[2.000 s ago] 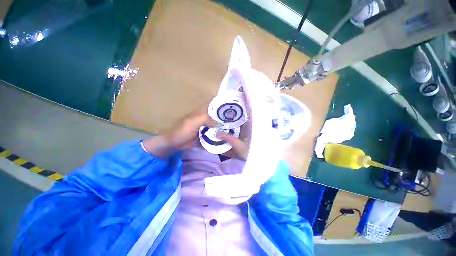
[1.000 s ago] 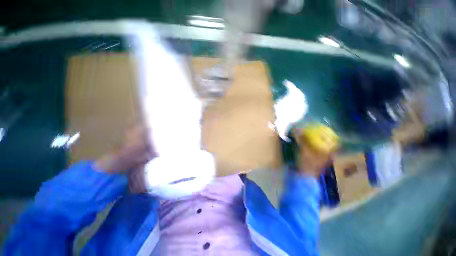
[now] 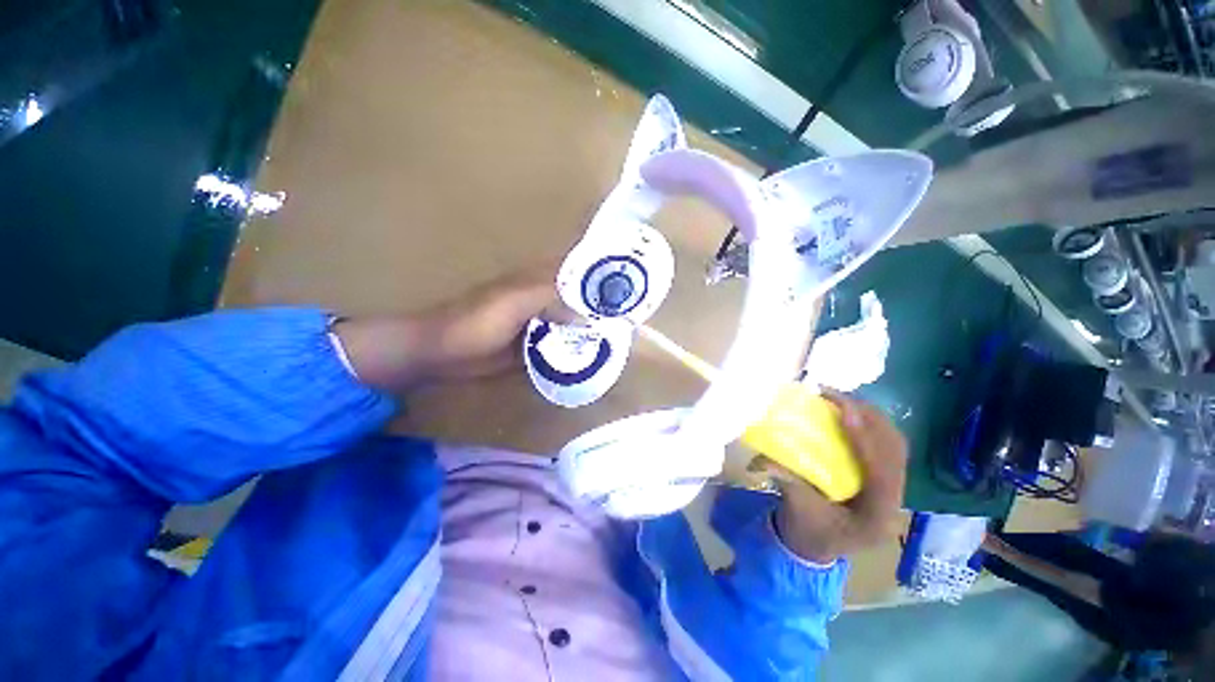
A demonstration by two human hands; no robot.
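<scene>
White cat-ear headphones [image 3: 766, 360] are held over the brown work mat [image 3: 387, 147]. One ear cup is open: the speaker driver side [image 3: 616, 284] and the open cup shell [image 3: 576, 362] sit edge to edge. My left hand [image 3: 500, 327] grips them at their left side; its fingertips are partly hidden. My right hand [image 3: 853, 480] is closed around the yellow squeeze bottle [image 3: 815, 442]. The bottle's thin nozzle passes behind or beside the headband, and its tip is at the gap between driver side and shell. The other ear cup [image 3: 646, 462] hangs near my shirt.
The suspended tool [image 3: 1039, 180] reaches in from the right, its nose behind the headband. A crumpled white cloth [image 3: 853, 349] lies right of the mat. A black box with cables [image 3: 1039, 400] is farther right. More headphones [image 3: 937, 60] stand at the back.
My right hand has left the ear cup, picked up the yellow bottle from beside the cloth and brought its nozzle to the open cup. My left hand still holds the headphones.
</scene>
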